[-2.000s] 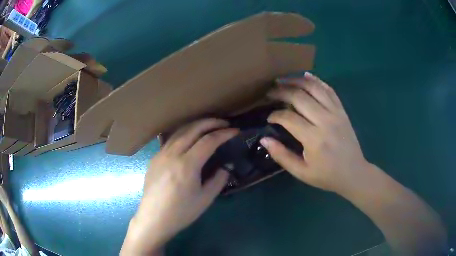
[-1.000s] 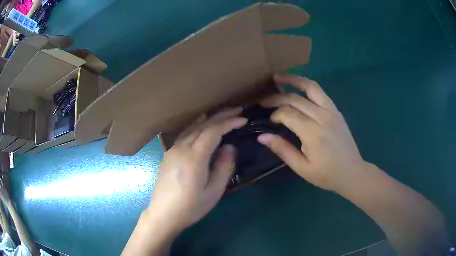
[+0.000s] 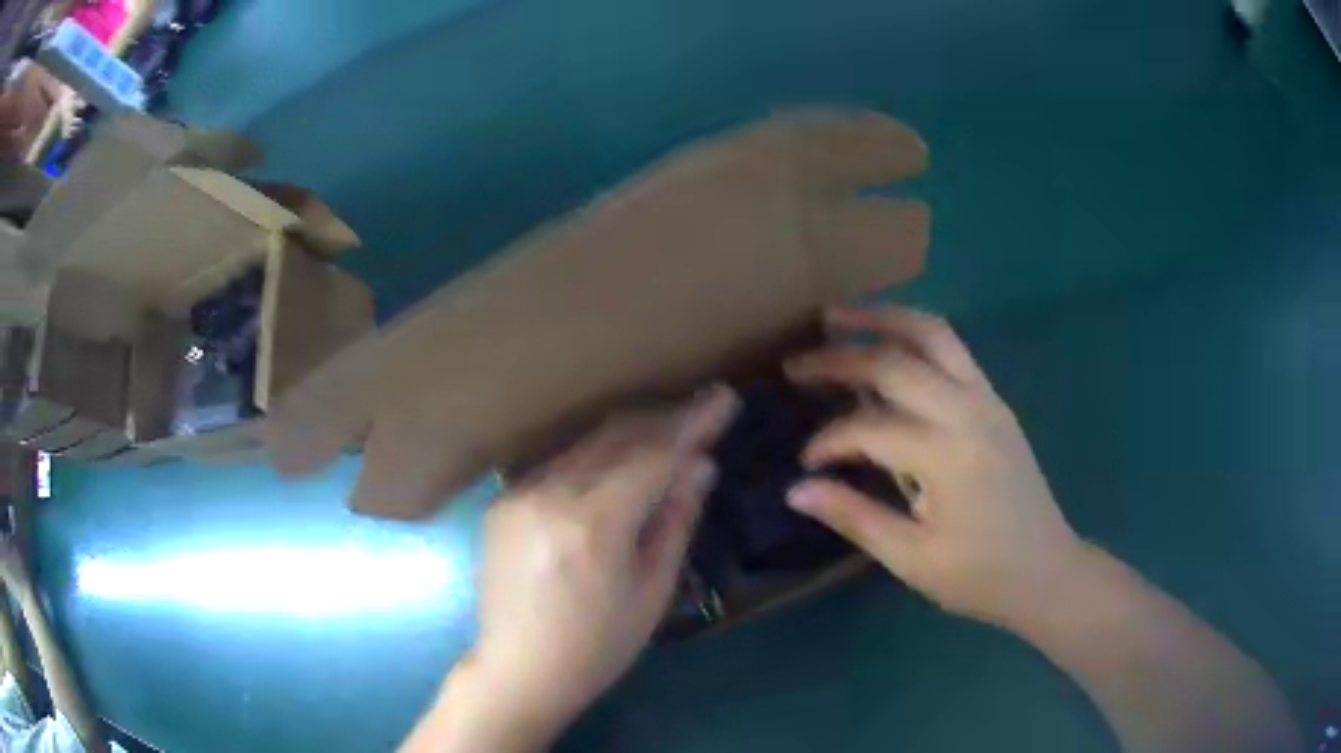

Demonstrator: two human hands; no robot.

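Note:
A brown mailer box lies in front of me, its long lid (image 3: 618, 294) standing up behind the tray with rounded ears at its ends. Black items (image 3: 772, 486), blurred together, fill the tray between my hands; I cannot tell them apart. My left hand (image 3: 596, 537) is over the tray's left part, fingers bent and blurred. My right hand (image 3: 941, 478) is at the tray's right end, thumb and fingers apart over the black items. Whether either hand grips something is unclear.
Open brown boxes (image 3: 316, 331) stand grouped at the left, one with black cords and a black item (image 3: 221, 346) inside. The glossy green table (image 3: 1118, 294) reflects a bright strip at the left. At the upper left are a light blue item (image 3: 96, 66) and a pink patch.
The whole scene sits a little lower and further right in the picture. My left fingers have drawn together. The black items look less covered by my hands.

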